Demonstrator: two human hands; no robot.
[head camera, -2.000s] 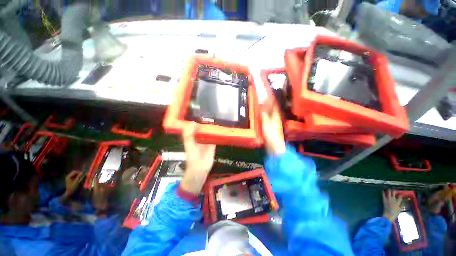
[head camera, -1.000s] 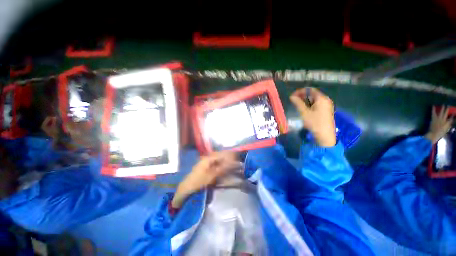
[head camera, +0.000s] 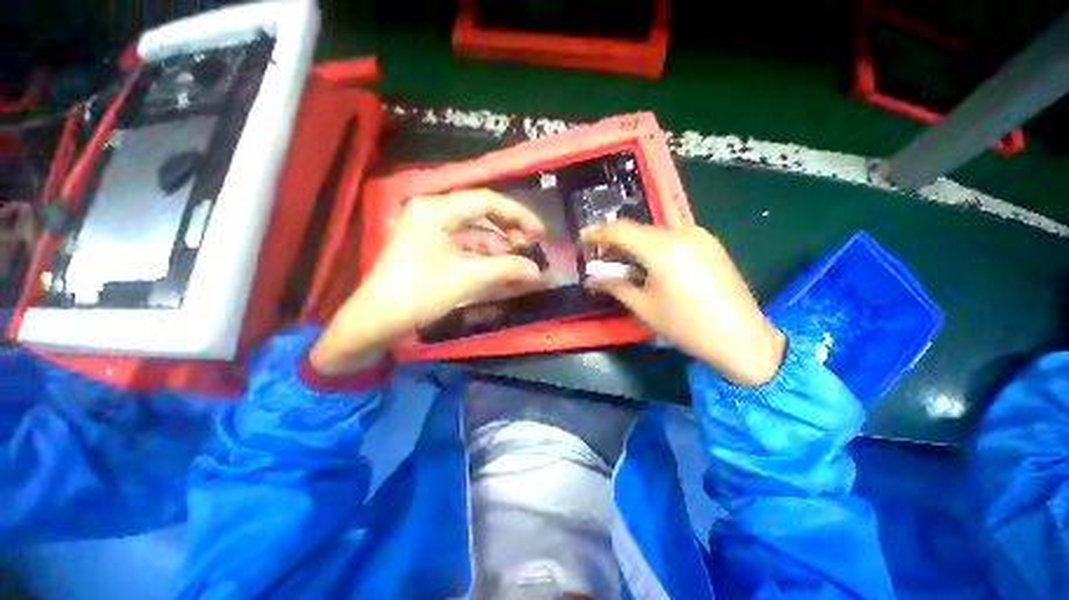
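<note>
An open-backed tablet (head camera: 556, 217) lies in a red-orange foam frame (head camera: 528, 147) in front of me, with a silver area in its middle and a board with small chips at its right end. My left hand (head camera: 428, 267) is over the tablet's left part, its thumb and fingers closed around a small dark piece (head camera: 535, 253). My right hand (head camera: 692, 287) is over the right end, fingers curled beside the board. A small whitish piece (head camera: 607, 271) shows at its fingertips; whether it is held or part of the tablet cannot be told.
At left, a tilted tablet in a white frame (head camera: 249, 211) rests on stacked red frames (head camera: 311, 176). A blue bin (head camera: 862, 316) with shiny bits stands at right on the dark green bench (head camera: 774, 223). Beyond are a worn white edge, red frames (head camera: 563, 49) and a grey post (head camera: 996, 100).
The framed tablet I held up two seconds ago is no longer in my hands. Since one second ago, my right hand has moved left onto the lower tablet and my left hand up over it.
</note>
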